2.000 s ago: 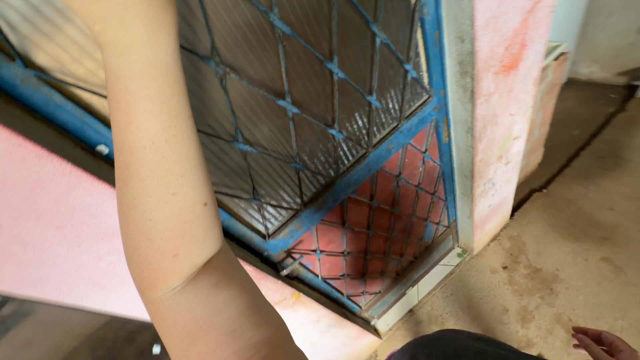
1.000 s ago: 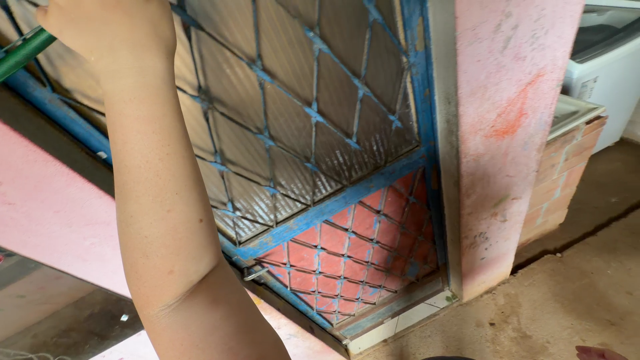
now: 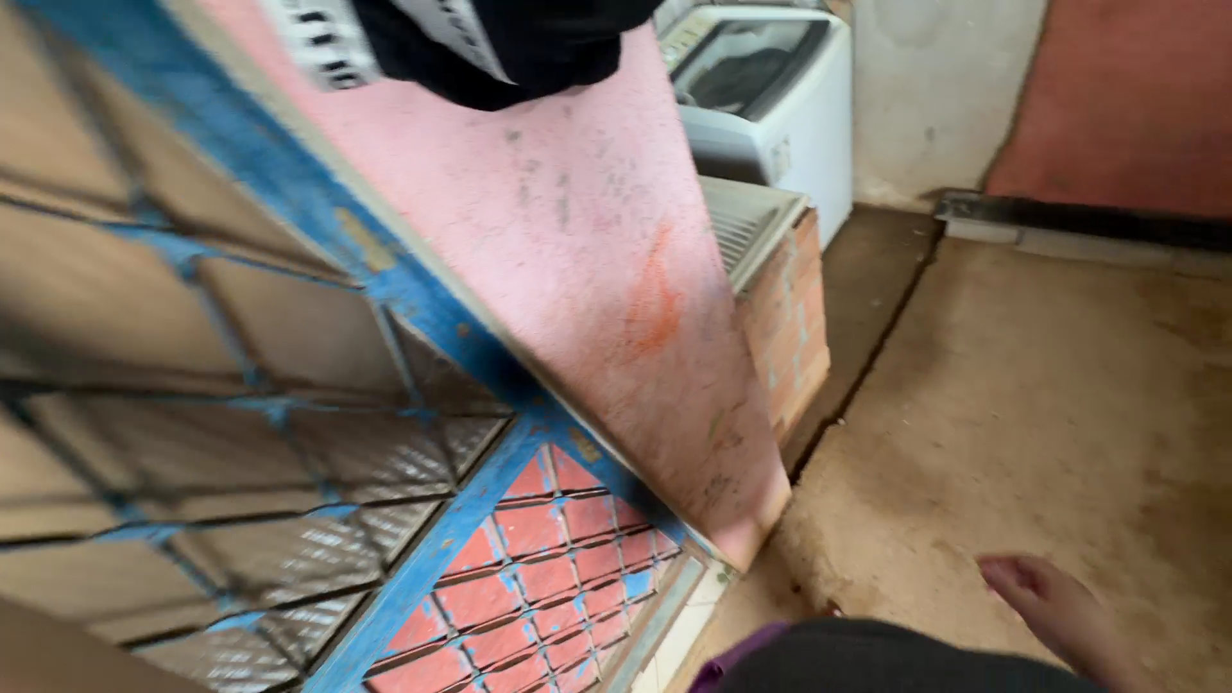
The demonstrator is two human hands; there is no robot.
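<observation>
My right hand [image 3: 1035, 602] hangs at the lower right over the concrete floor, its fingers curled and nothing visible in them. At the bottom left corner is a blurred strip of skin, likely part of my left arm; my left hand is out of frame. On the left is a blue metal door [image 3: 452, 510] with a diamond grille, ribbed glass above and a red lower panel. Black cloth [image 3: 500, 48] with a white band bearing writing hangs at the top, in front of the pink wall. My dark clothing shows at the bottom.
A pink wall end [image 3: 577, 241] with an orange smear stands beside the door. Behind it are a ribbed washboard sink [image 3: 746, 226] on a brick support [image 3: 789, 327] and a white top-loading washing machine [image 3: 813, 125]. A dark groove runs along the concrete floor [image 3: 1011, 414]; a tiled sill lies below the door.
The view has turned right. My left hand, on a green object one second ago, has left the frame. Black cloth has come into view at the top, and more of my right hand shows.
</observation>
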